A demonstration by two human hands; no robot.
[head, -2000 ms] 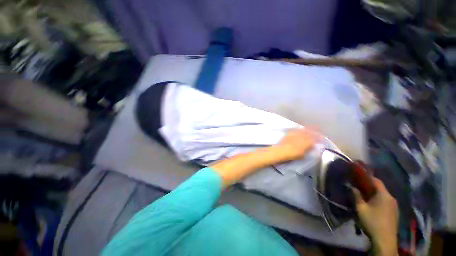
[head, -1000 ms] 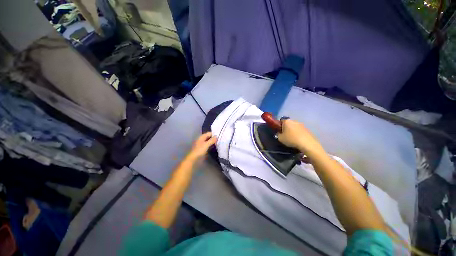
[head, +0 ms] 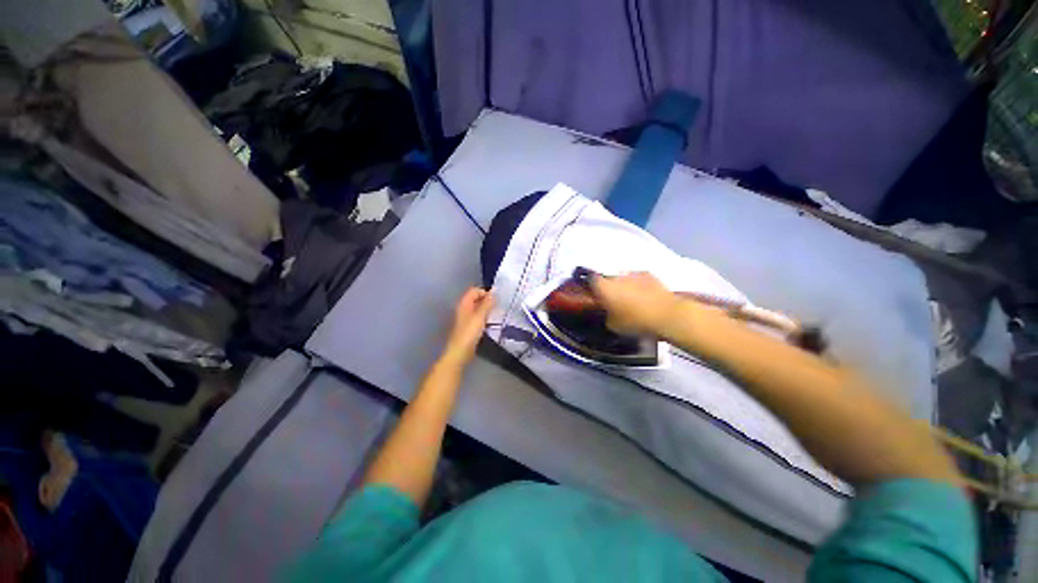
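Note:
A white garment panel (head: 649,245) with dark seam lines lies over a dark rounded pad end (head: 508,233) on the pale ironing table (head: 785,262). My right hand (head: 632,305) holds the red-brown handle of the steam iron (head: 603,339), whose pale-rimmed soleplate rests on the cloth near the panel's left end. My left hand (head: 472,315) pinches the panel's left edge beside the iron. The fingertips are small in view.
A blue arm (head: 655,171) stands at the table's far edge, with purple cloth (head: 785,91) behind. Dark cloth (head: 330,114) is heaped at the left. Yellowish cords (head: 990,456) trail at the right. A second pale surface (head: 268,467) is at the lower left.
The iron has moved left and nearer to me, towards the panel's edge, and its handle has turned. My left hand stays at the panel's left edge.

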